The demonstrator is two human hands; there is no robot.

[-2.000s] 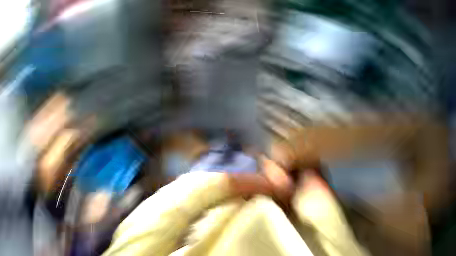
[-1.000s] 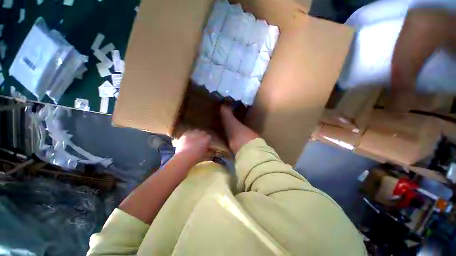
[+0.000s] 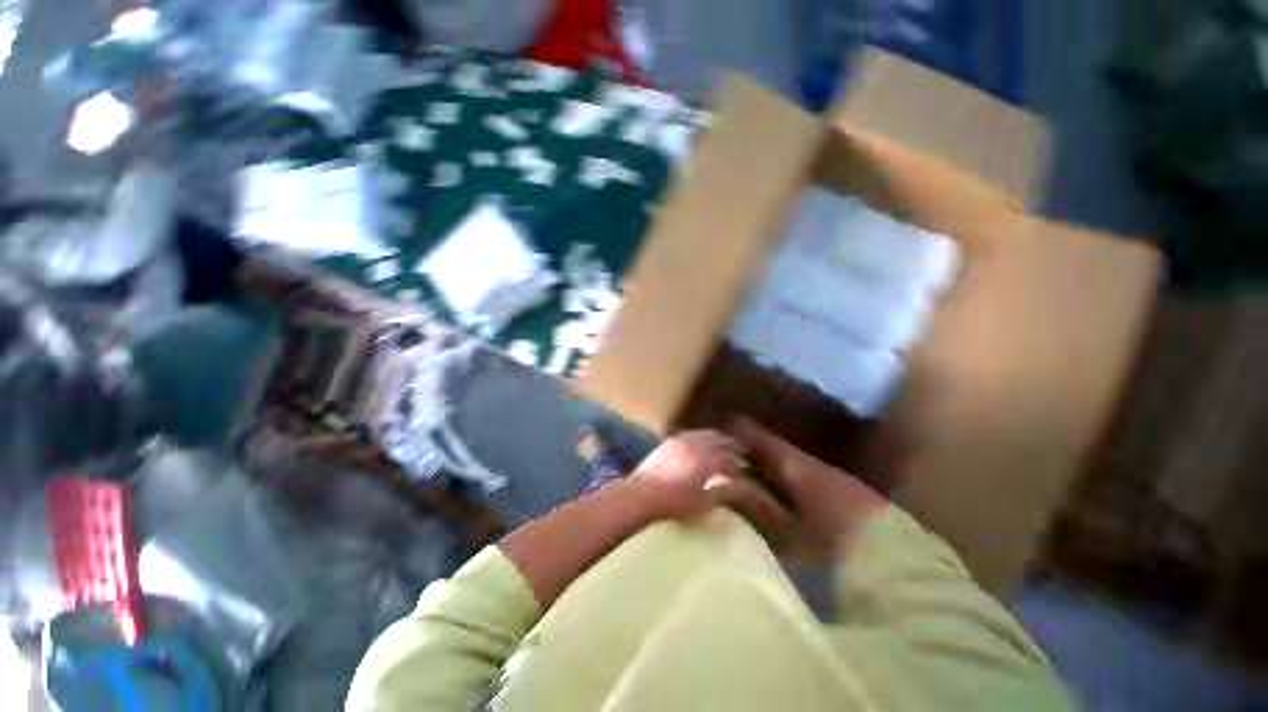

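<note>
An open brown carton (image 3: 702,251) stands at the end of the green table. White packets (image 3: 848,299) lie in tight rows in its farther part; the nearer part inside looks dark. My left hand (image 3: 688,473) is at the carton's near edge, fingers bent and blurred. My right hand (image 3: 754,448) is just beside it at the near side of the carton, its fingers mostly hidden. No packet shows in either hand. A stack of white packets (image 3: 484,267) lies on the table left of the carton.
White scraps litter the green table (image 3: 466,174). More white packets (image 3: 306,209) lie at its left side. Pale strips (image 3: 417,403) hang at the near edge. A red crate (image 3: 95,549) and clear bags are at lower left.
The view has swung left, so the carton shows farther right and more table is in view. My right hand has drawn back from the packet rows towards my left hand.
</note>
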